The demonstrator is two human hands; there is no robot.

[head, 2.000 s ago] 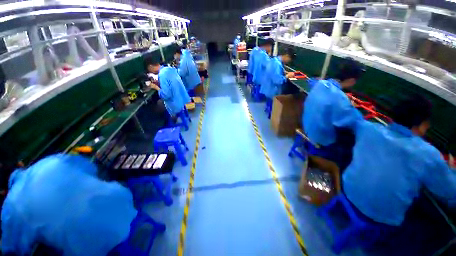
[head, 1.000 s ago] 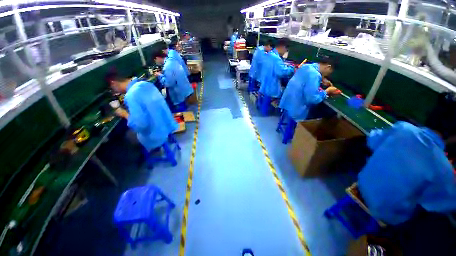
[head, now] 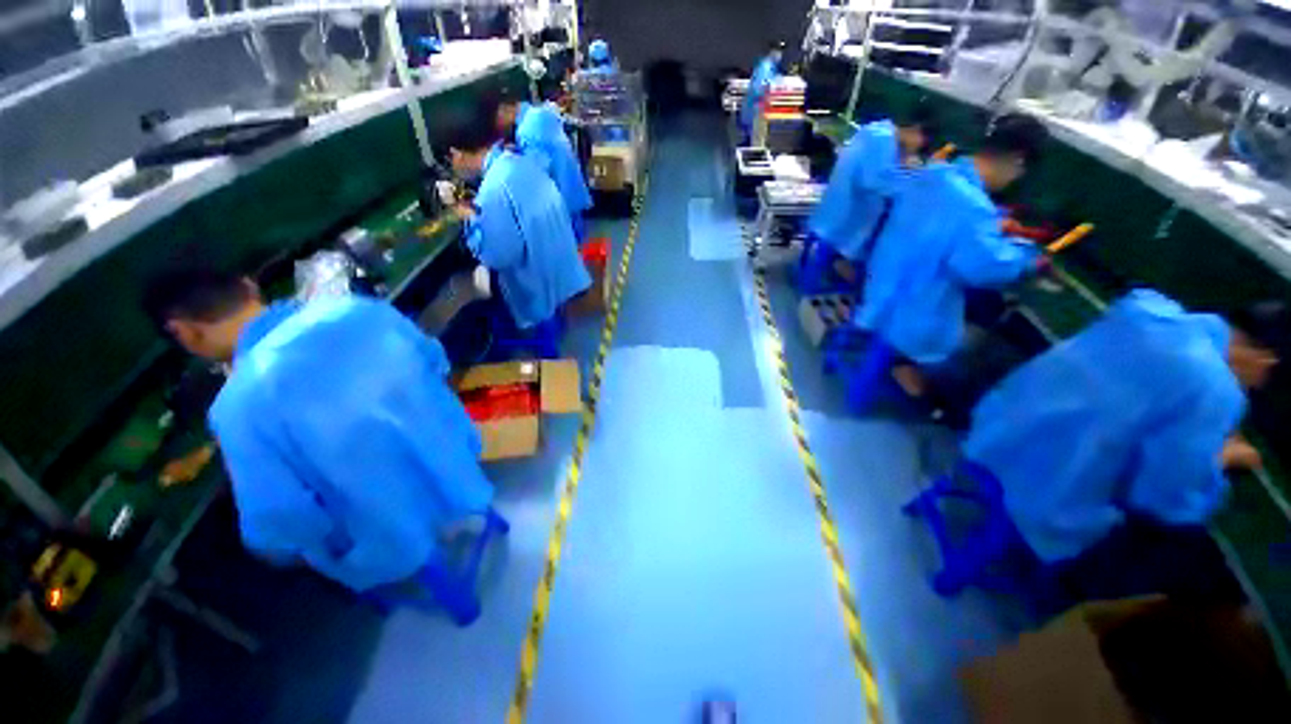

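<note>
Neither of my hands is in the picture. A small dark shape [head: 718, 710], perhaps the tip of my shoe, shows at the bottom edge. The blue floor aisle [head: 658, 538] lies in front of me between two yellow-black tape lines. Nearest on the left, an open cardboard carton [head: 511, 441] with orange-red trays [head: 501, 403] in it stands on the floor beside the tape. At the bottom right, part of another open brown carton [head: 1041, 670] shows.
People in blue smocks sit on blue stools on both sides, the nearest at left [head: 347, 439] and right [head: 1097, 424]. Green benches [head: 135, 559] run along both sides. Further ahead, a cart [head: 783, 198] with pale stacks stands by the right tape.
I have moved forward along the aisle. The workers and the carton of orange-red trays appear nearer, and the empty blue stool on the left has passed out of view.
</note>
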